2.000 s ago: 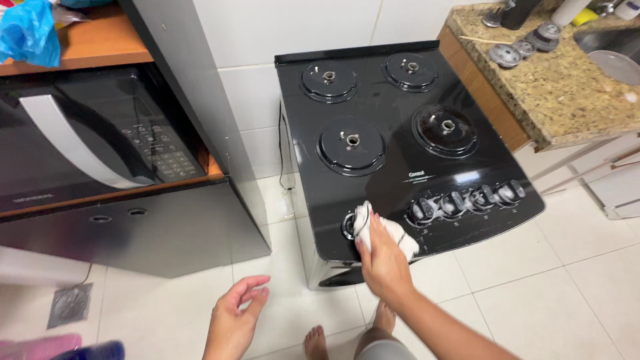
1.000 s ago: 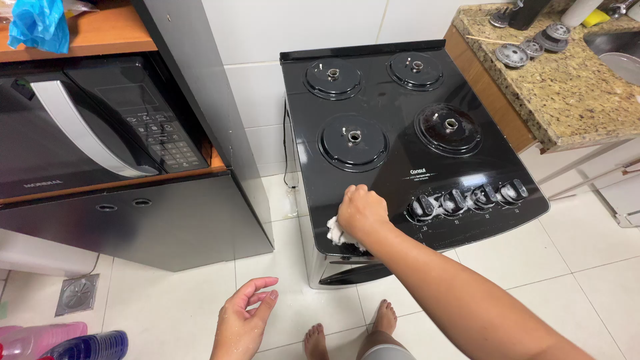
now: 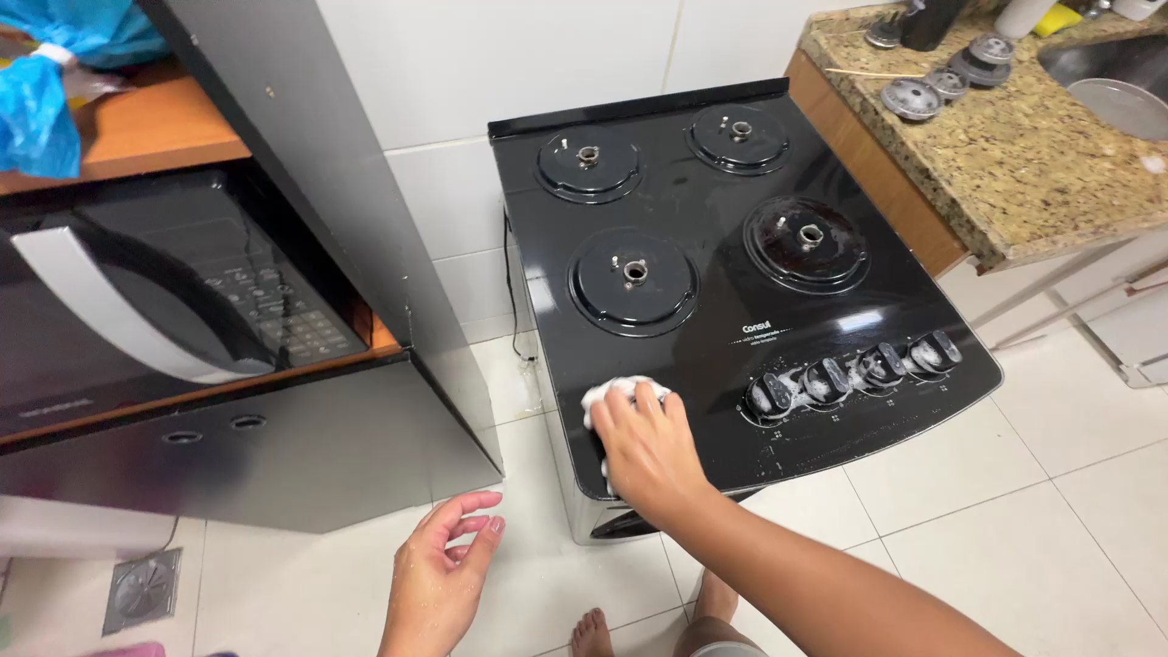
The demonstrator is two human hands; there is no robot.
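Note:
My right hand [image 3: 650, 447] presses a wet white cloth [image 3: 628, 391] on the front left corner of a black glass gas cooktop [image 3: 703, 365]; its fingers cover part of the cloth. To the left of the stove, my left hand [image 3: 449, 566] hangs in the air, fingers curled apart, with small foam drops on it. A row of black control knobs [image 3: 826, 381] to the right of my right hand bears white foam. The burner bases have no caps on them, and the front right burner base [image 3: 808, 245] has some suds.
Left of the stove stands a cabinet with a microwave [image 3: 182, 292] and a blue plastic bag [image 3: 46, 109]. On the right, a granite counter [image 3: 1040, 173] holds foamy burner parts [image 3: 912, 99] and a thin wooden stick [image 3: 876, 73], beside a sink [image 3: 1118, 100]. My bare feet are on the tiled floor.
My right hand has stayed around the cooktop's front left corner, shifting the cloth over it. My left hand remains raised beside the stove.

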